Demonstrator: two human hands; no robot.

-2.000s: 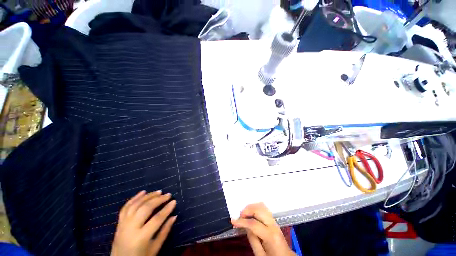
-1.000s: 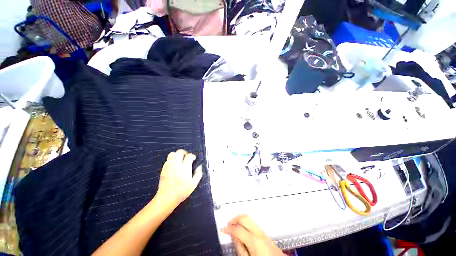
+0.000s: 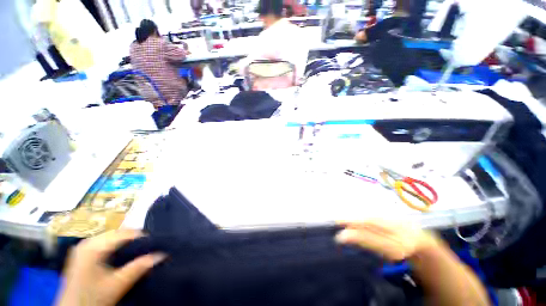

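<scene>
A dark garment piece (image 3: pixel 251 263) is stretched between my two hands at the table's near edge, low in the view. It is blurred and its stripes do not show. A pointed flap of it stands up at its left part, over the table. My left hand (image 3: pixel 105 266) grips its left end, thumb over the cloth. My right hand (image 3: pixel 383 242) grips its upper right edge. The lower part of the cloth and of both hands is cut off by the frame's bottom edge.
The white sewing machine (image 3: pixel 419 122) stands behind the table at right. Scissors with red and yellow handles (image 3: pixel 412 192) and thin pink and blue items (image 3: pixel 361 176) lie before it. A dark cloth heap (image 3: pixel 242 106) lies at the back. People sit at other tables beyond.
The garment piece has come off the tabletop toward me and is now held up between both hands. My left hand has moved left and down. The view has tilted up, showing the room.
</scene>
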